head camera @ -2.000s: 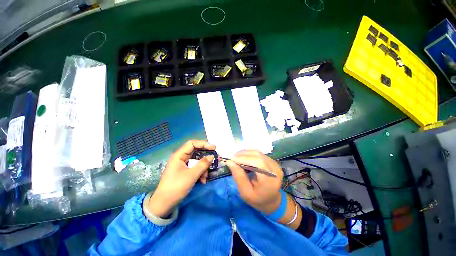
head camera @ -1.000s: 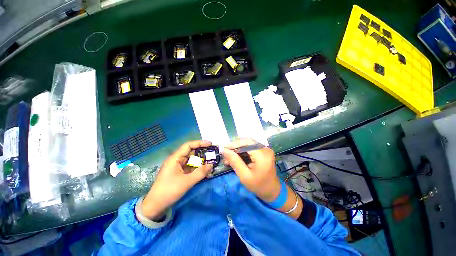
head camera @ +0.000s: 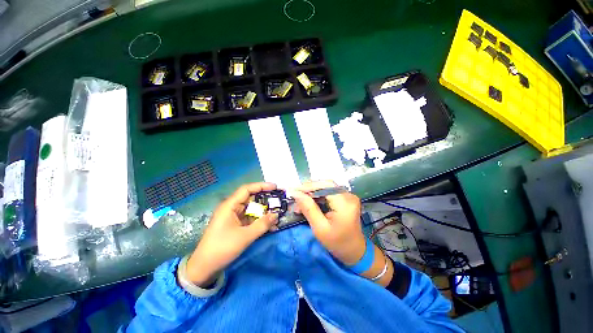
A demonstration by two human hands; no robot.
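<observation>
My left hand (head camera: 233,224) holds a small black device unit (head camera: 274,202) between thumb and fingers. A white square shows in the unit, and a yellow and white part hangs at its left side. My right hand (head camera: 331,221) is close at the unit's right side and grips thin tweezers (head camera: 320,191), partly hidden by the fingers. The tweezer tip is too small to tell if it holds anything. Two white strips (head camera: 273,146) lie just beyond my hands. A black compartment tray (head camera: 237,117) behind them holds similar units; one back-row pocket is empty.
A blue sheet with a dark grid (head camera: 181,184) lies left of my hands. Clear plastic bags (head camera: 104,156) lie further left. White scraps (head camera: 357,140) lie beside a black box (head camera: 437,110). A yellow tray (head camera: 533,97) and a blue box (head camera: 572,55) are far right. Cables hang below the bench edge.
Since two seconds ago, the unit in my left hand has been turned so its white square and yellow part show. The tweezers have tilted. Little differs from one second ago.
</observation>
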